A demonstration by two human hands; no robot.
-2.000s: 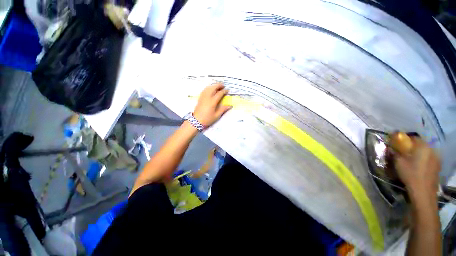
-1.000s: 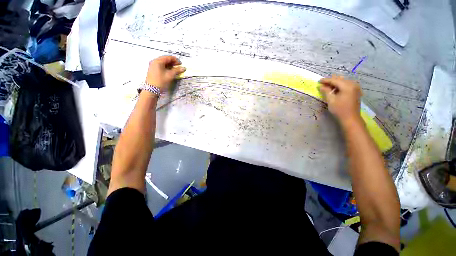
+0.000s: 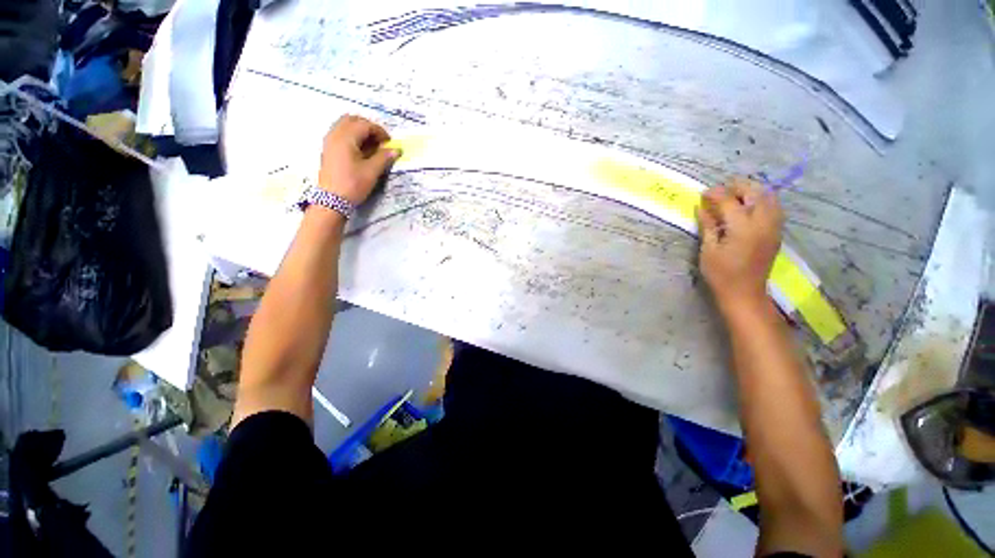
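The yellow curved template (image 3: 646, 185) lies on a white curved waistband piece (image 3: 513, 153) on the pressing table; white shows along its edges and a dark edge below. My left hand (image 3: 355, 161) pinches the template's left end. My right hand (image 3: 740, 238) grips the template right of its middle, fingertips on the strip; whether it also holds the cloth I cannot tell. The template's right end (image 3: 820, 316) shows beyond that hand. A thin purple-ended pen (image 3: 788, 177) sticks out by the right fingers.
The iron (image 3: 951, 438) is parked at the right on its pale stained rest (image 3: 911, 338). Stacked curved pieces (image 3: 698, 41) lie at the table's far side. A black plastic bag (image 3: 87, 245) and cloth bundles (image 3: 194, 76) are at the left. A blue crate (image 3: 709, 449) is below.
My right hand has left the iron and moved onto the template. The template now lies over the white piece, farther up the table. In the last second its right end has shifted slightly inward.
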